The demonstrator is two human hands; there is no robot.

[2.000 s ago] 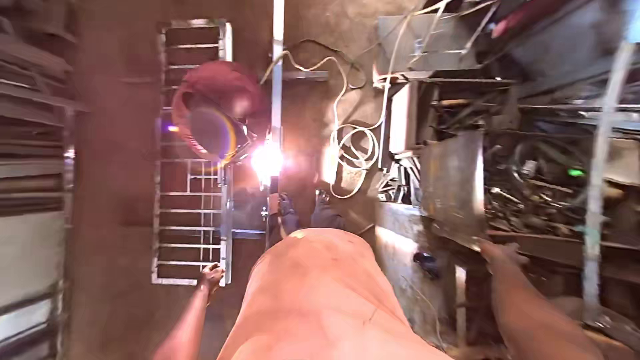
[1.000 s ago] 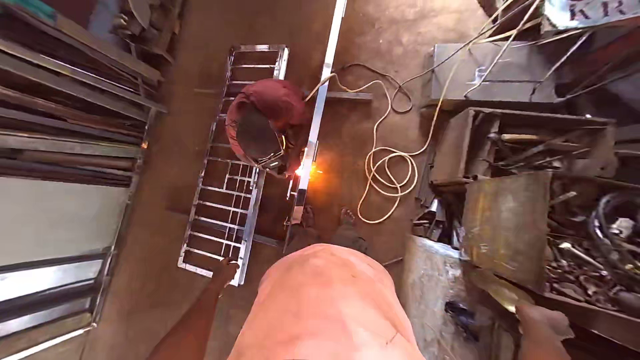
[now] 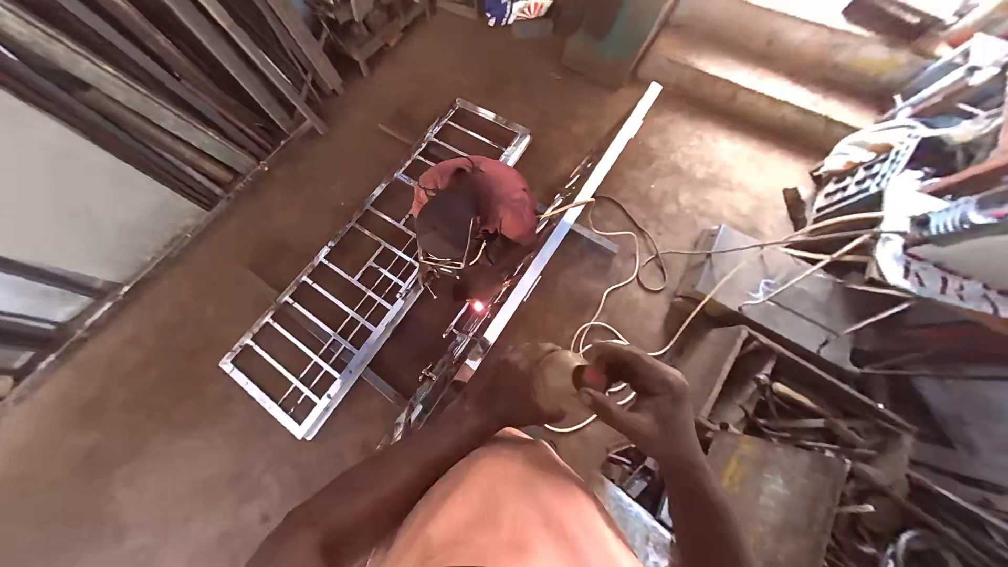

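In front of my chest, my left hand grips a rounded, pale yellowish object, whose exact kind I cannot tell. The fingers of my right hand close on a reddish-brown end piece at its right side. Beyond my hands a crouching person in a reddish top bends over metal bars, where a small bright welding glow shows. A welded metal frame with crossbars lies on the floor at that person's left. A long, pale metal bar runs diagonally just right of the glow.
A looped cable lies on the floor right of the bar. At the lower right are a metal box of scrap and an upright sheet-metal plate. Long metal profiles stand along the left. A grey metal box is at the right.
My left hand has left the corner of the metal frame, and my right hand has come in from the scrap box. Both now meet at the pale object. The view has turned.
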